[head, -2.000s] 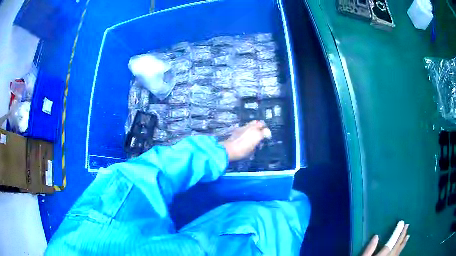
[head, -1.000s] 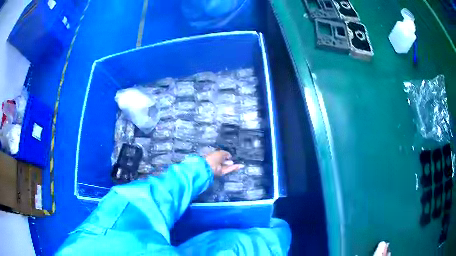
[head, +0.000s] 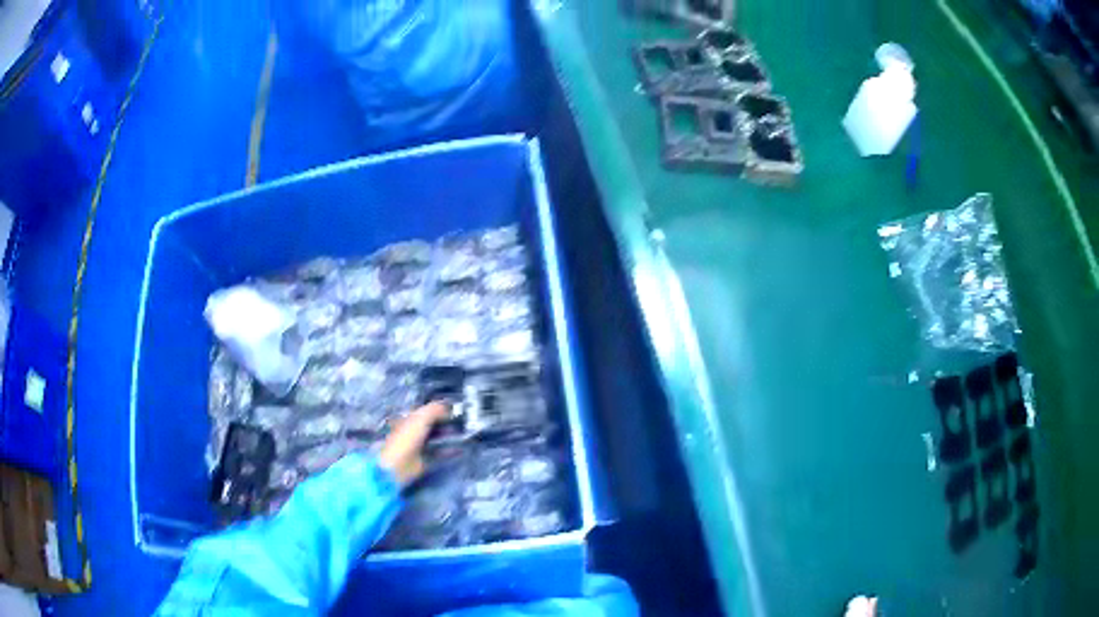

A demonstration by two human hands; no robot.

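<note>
My left hand (head: 416, 441) is inside the blue bin (head: 548, 283), over its lower middle. Its fingertips are at the left end of dark, unwrapped housing parts (head: 504, 400) on top of clear-bagged parts (head: 350, 283). Blur hides whether the fingers grip one. Another loose dark frame (head: 245, 470) lies in the bin's lower left. A whitish crumpled plastic bag (head: 256, 331) lies above it. Only a fingertip of my right hand (head: 861, 606) shows at the bottom edge, over the green bench.
The green-matted bench (head: 795, 398) is on the right. It bears housings (head: 703, 133) in rows, a white bottle (head: 880, 115), a clear bag (head: 958, 277) and dark pads (head: 991, 452) in a grid. A large blue covered bulk (head: 422, 60) stands beyond the bin. Blue boxes (head: 30, 362) are at the left.
The view has shifted, so the bin and bench sit further left and lower. My left hand has moved left within the bin. Less of my right hand shows than at first.
</note>
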